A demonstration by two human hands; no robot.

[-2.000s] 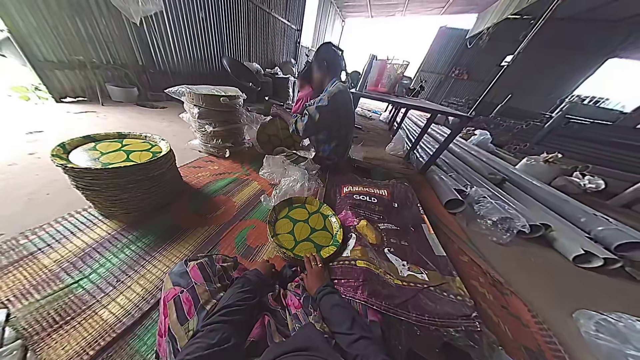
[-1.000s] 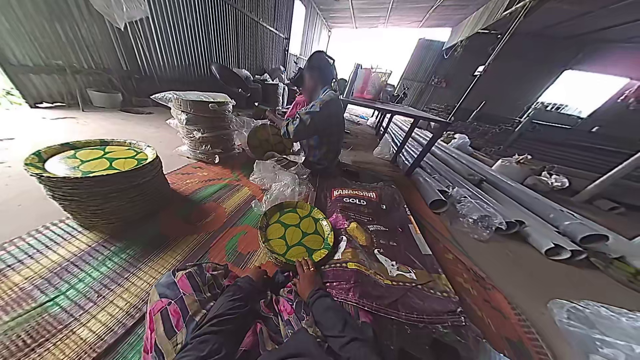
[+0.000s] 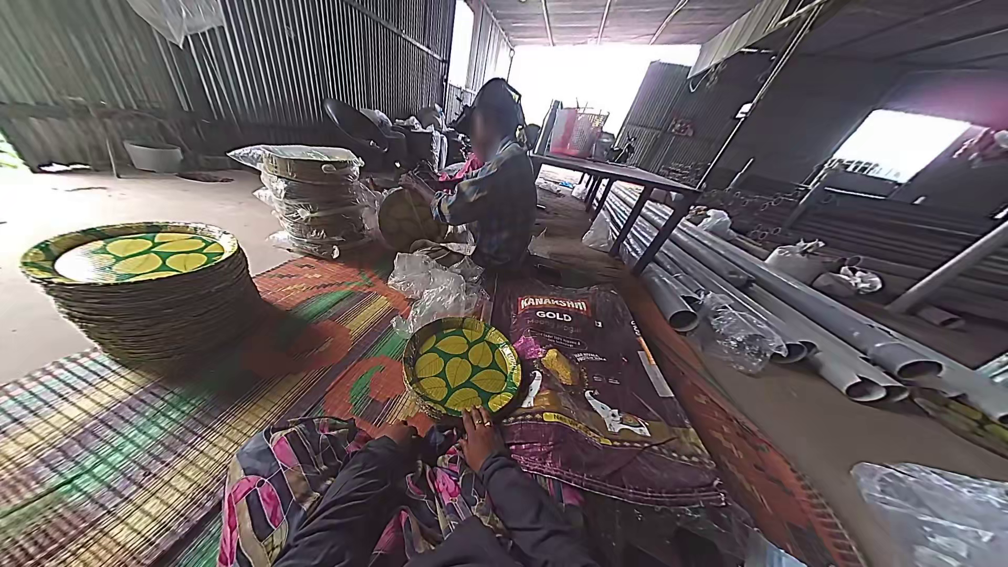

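Note:
A round plate with yellow leaves printed on green (image 3: 461,368) lies in front of me, with other rims showing beneath it. The fingers of my right hand (image 3: 479,438) rest on its near edge, and a ring shows on one finger. My left hand (image 3: 400,434) is beside the near left edge, its fingers mostly hidden, so its hold is unclear. Under and right of the plates lies a printed maroon sack (image 3: 606,378). Crumpled clear plastic (image 3: 441,287) is just beyond them. On the left stands a tall stack of like plates (image 3: 150,291).
A person (image 3: 496,189) sits ahead, holding a round plate (image 3: 405,219). Wrapped bundles of plates (image 3: 309,197) stand left of them. A table (image 3: 614,169) and long grey pipes (image 3: 850,346) lie to the right. A woven mat (image 3: 197,441) covers the floor around me.

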